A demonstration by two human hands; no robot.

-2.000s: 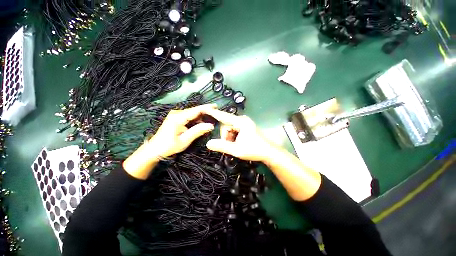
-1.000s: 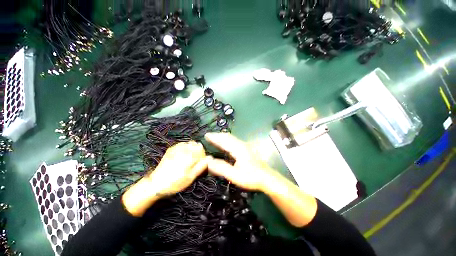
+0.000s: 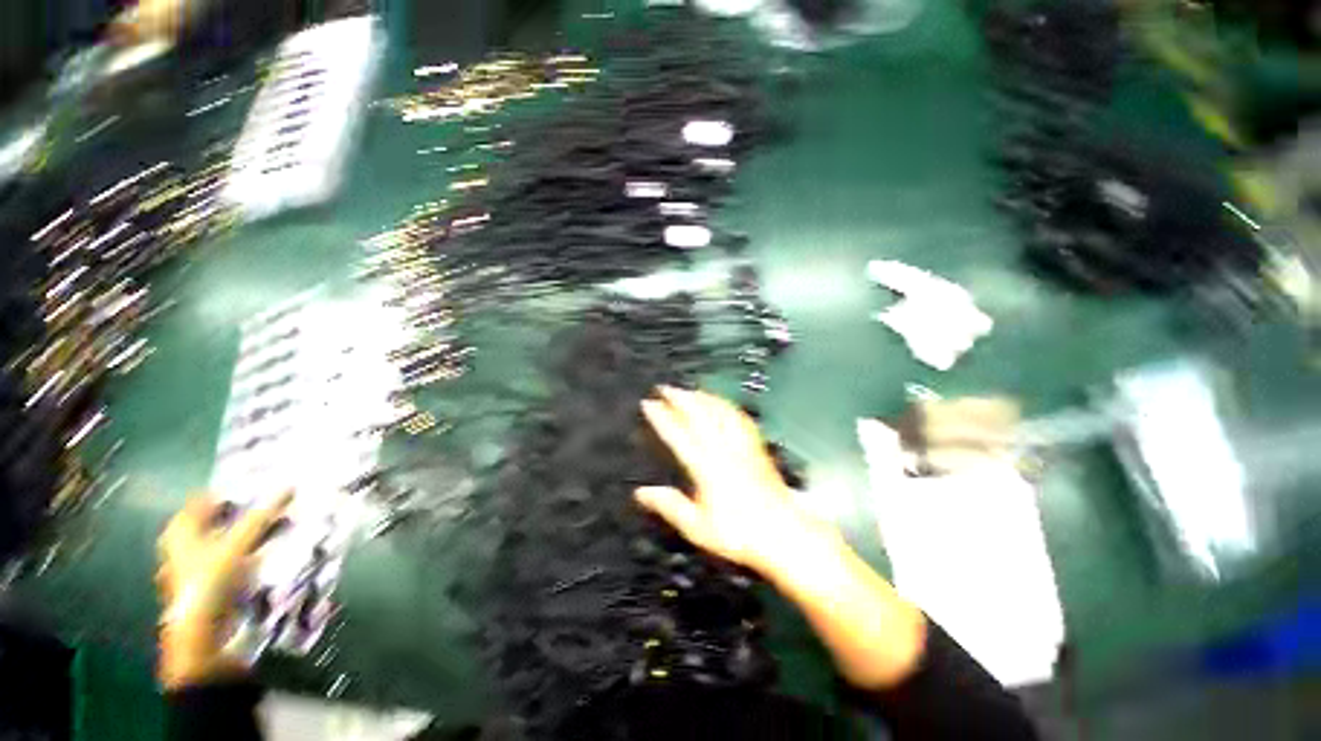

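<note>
The view is motion-blurred. My left hand (image 3: 210, 586) is at the lower left, its fingers apart at the lower left edge of the sticker sheet (image 3: 275, 398), a white strip with rows of dark discs. Whether a disc is on its fingertips cannot be told. My right hand (image 3: 732, 485) is over the right side of the black cable bundle (image 3: 565, 536), thumb and fingers apart; nothing shows clearly in it. A few small dark bases (image 3: 765, 333) lie above my right hand.
More cables (image 3: 609, 188) with pale-faced bases lie behind. A dark heap (image 3: 1116, 203) is at upper right. At right are a white scrap (image 3: 939, 316), a metal block (image 3: 963, 432) on a white sheet (image 3: 968, 565), and a clear pack (image 3: 1191, 463). A spare sheet (image 3: 307, 116) is upper left.
My left hand has left my right hand and moved left to the sticker sheet. My right hand stays over the bundle, fingers spread. The view has swung left, shifting the bench contents right.
</note>
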